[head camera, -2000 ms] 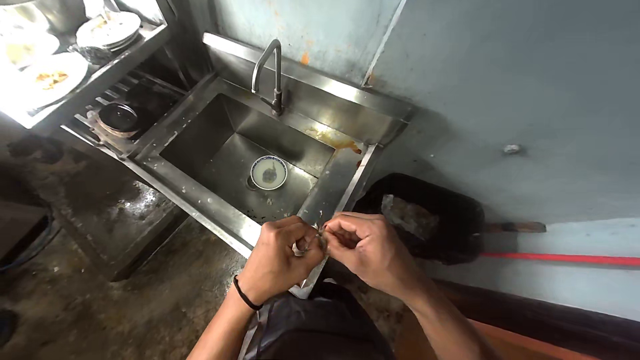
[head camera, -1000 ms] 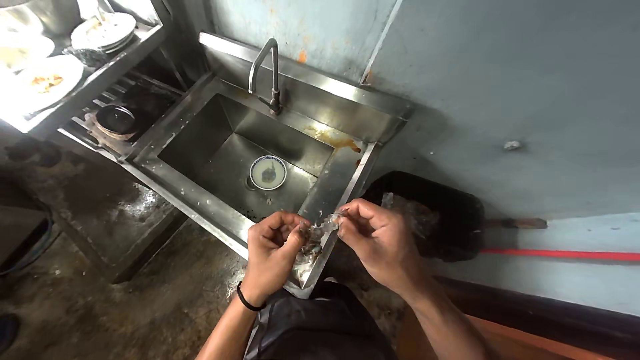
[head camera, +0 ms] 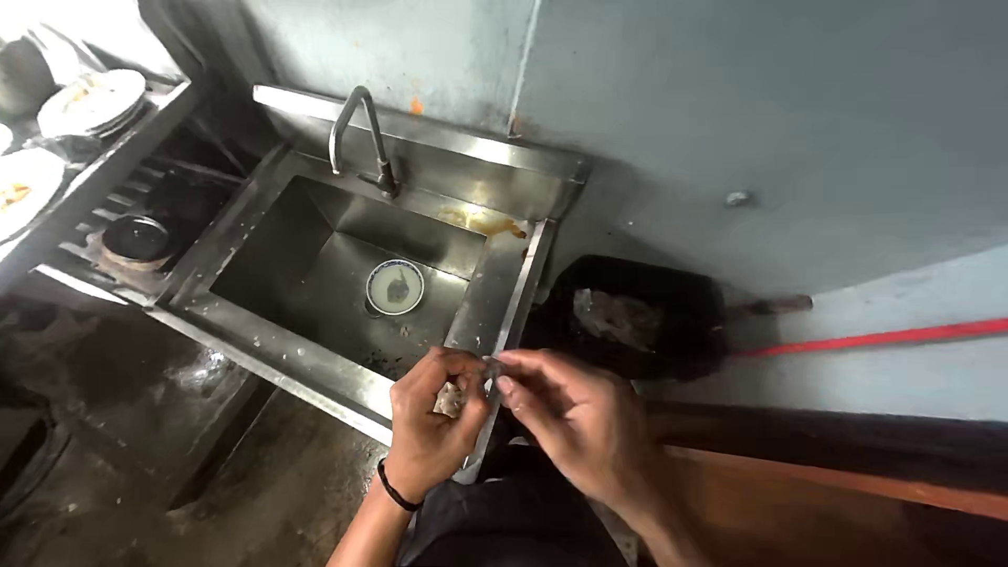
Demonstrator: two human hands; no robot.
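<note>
My left hand (head camera: 438,417), with a black band at the wrist, holds a small pale, crumpled piece (head camera: 450,400) in its curled fingers over the front right corner of the stainless steel sink (head camera: 504,315). The fingertips of my right hand (head camera: 563,409) meet those of the left at a thin, translucent bit (head camera: 493,367), too small to name. Behind the hands, a white bowl with a blue patterned rim (head camera: 395,287) sits in the basin, with cloudy liquid and a dark shape inside. Dark specks lie on the basin floor near it.
A curved metal faucet (head camera: 358,130) stands at the sink's back. Right of the sink is a black bin (head camera: 638,315) with crumpled plastic inside. Stacked plates (head camera: 93,106) with food scraps stand on a shelf at the upper left, above a round black lid or pan (head camera: 138,239) on a slatted rack.
One second ago my hands were slightly apart with a translucent, crumpled piece stretched between them; now the fingertips are close together. The bowl has stayed in place.
</note>
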